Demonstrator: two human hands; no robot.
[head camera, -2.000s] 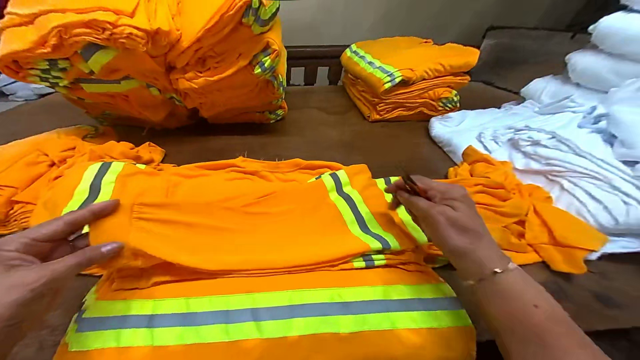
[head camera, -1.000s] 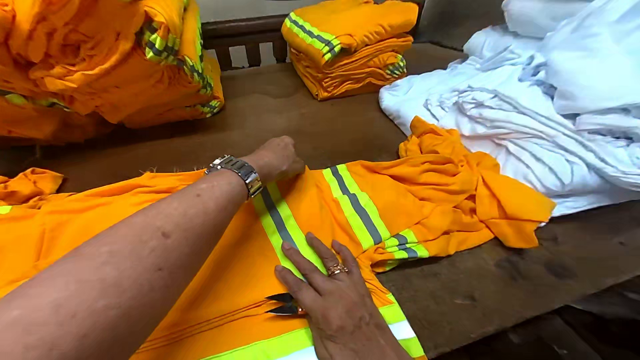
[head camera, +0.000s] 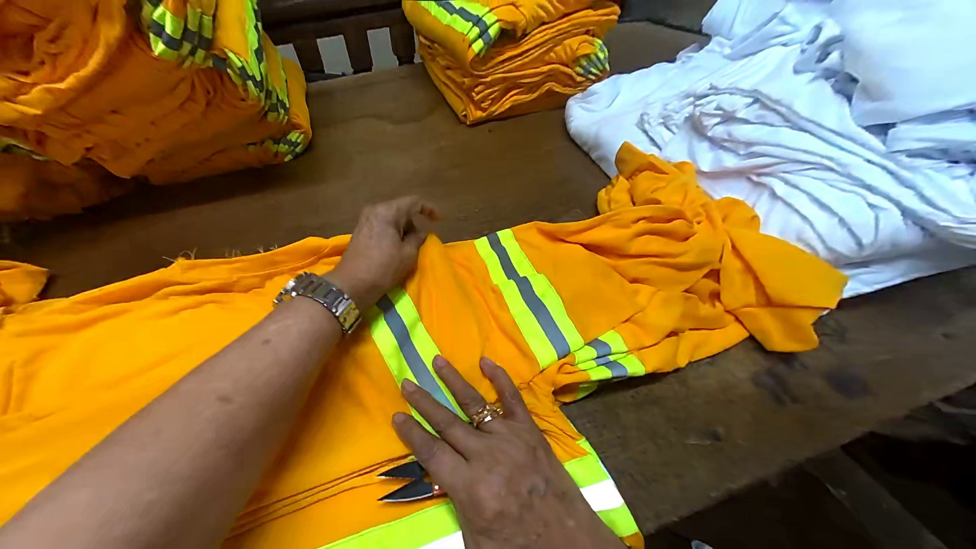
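Orange fabric garments (head camera: 320, 404) with yellow-green and grey reflective tape lie layered before me. My left hand (head camera: 389, 240), with a metal watch at the wrist, pinches the cloth at the far edge, beside a tape strip (head camera: 415, 351). Lower down, my right hand (head camera: 488, 450) rests with spread fingers on the cloth and tape; a ring is on one finger. Under its palm are thread snips (head camera: 409, 482), their dark blades pointing left and apart; the handle is mostly hidden. To the right, an orange sleeve or part (head camera: 534, 293) with tape joins or overlaps bunched orange cloth (head camera: 686, 252).
A large stack of orange garments (head camera: 137, 91) stands back left on the wooden table (head camera: 366, 152). A smaller folded orange stack (head camera: 518, 69) is at the back. White cloth (head camera: 778, 152) is heaped at the right. The table's front edge runs along the lower right.
Two seconds ago my left hand was at the left end of the folded cloth; now it is at the far edge. My right hand has come down flat onto the cloth. The view has shifted right.
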